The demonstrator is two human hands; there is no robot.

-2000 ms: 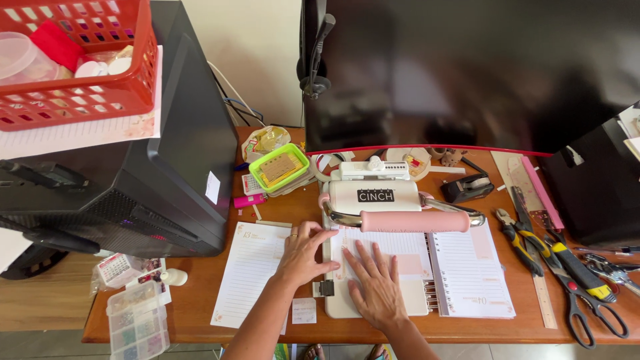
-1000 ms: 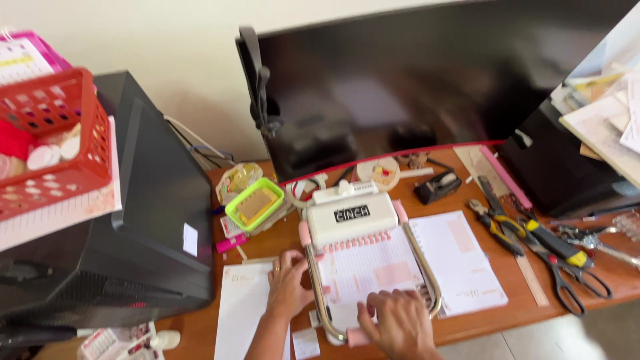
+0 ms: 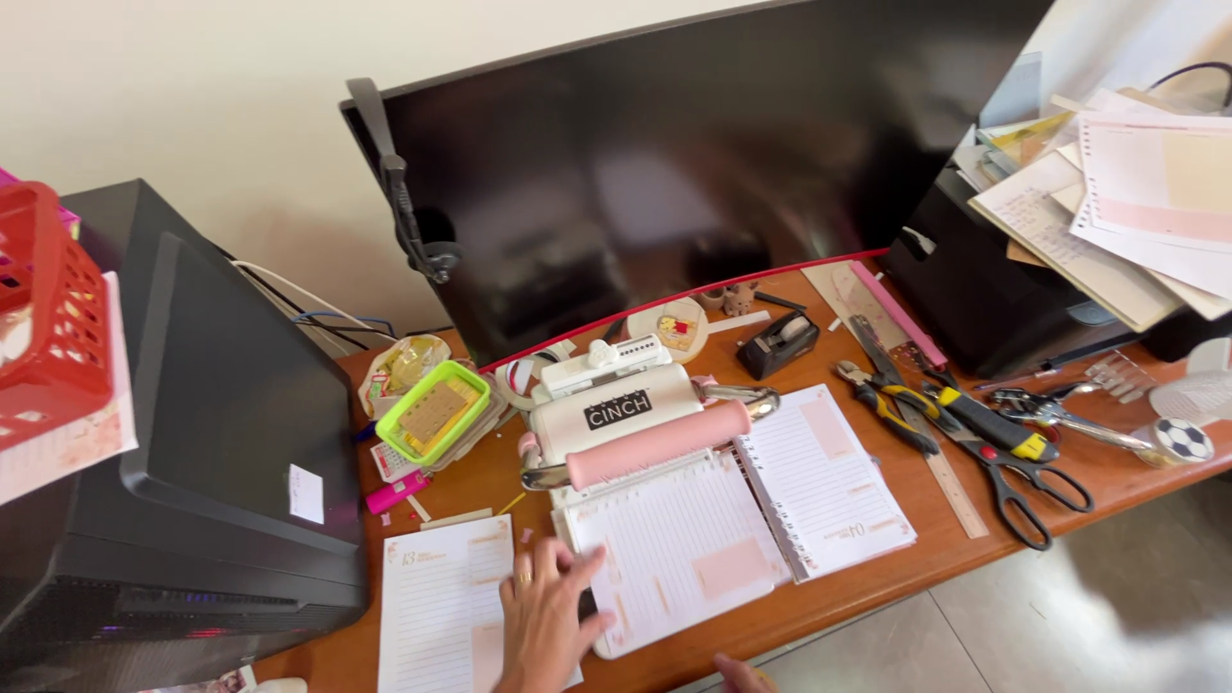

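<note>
The white Cinch binding machine stands on the wooden desk with its pink-gripped handle raised toward the back. Lined planner sheets lie on its base, their top edge at the machine's slot. My left hand is at the left edge of the base, fingers apart, thumb and index by the sheets' edge; whether it touches them I cannot tell. Only fingertips of my right hand show at the bottom edge, below the desk's front. A punched stack of pages lies right of the machine, another printed sheet to its left.
Left stand a black computer tower and a red basket. A monitor spans the back. Cutting pliers, scissors, a ruler and a tape dispenser lie right. A green tray sits back left.
The machine's handle was down over the base one second ago and is now up. My right hand has moved off the handle to the bottom edge of view.
</note>
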